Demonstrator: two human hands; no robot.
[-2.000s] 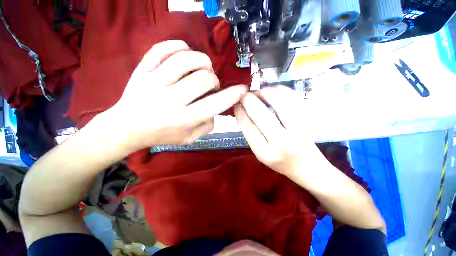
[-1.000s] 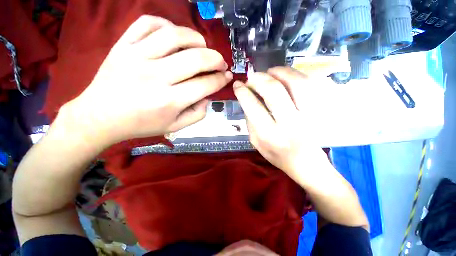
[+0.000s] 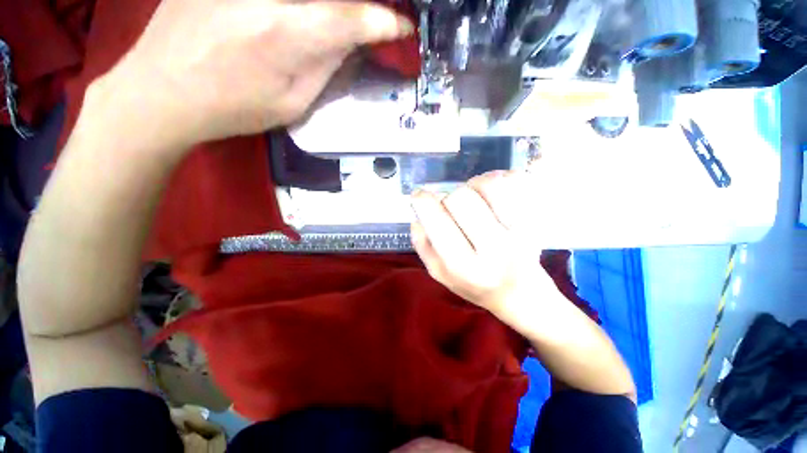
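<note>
Red cloth (image 3: 212, 199) lies at the left of the overlock machine, with an edge behind the presser foot (image 3: 432, 88). My left hand (image 3: 239, 66) is on this cloth at the upper left, its fingertips pinching the cloth beside the needle area; part of the grip is hidden. My right hand (image 3: 473, 234) rests near the table's front edge, below the machine plate, with its fingers loosely bent and nothing visible in them. More red cloth (image 3: 310, 327) hangs over my lap.
Black thread snips (image 3: 705, 155) lie on the white table (image 3: 637, 212) at the right. A ruler strip (image 3: 327, 241) runs along the front edge. Grey ribbed knobs (image 3: 662, 25) are at the upper right. A blue bin (image 3: 615, 310) stands below right. A dark bundle (image 3: 763, 380) is on the floor.
My left hand has moved up and away from my right, with the red cloth. My right hand has moved down from the needle area, uncovering the machine plate. The view has shifted slightly.
</note>
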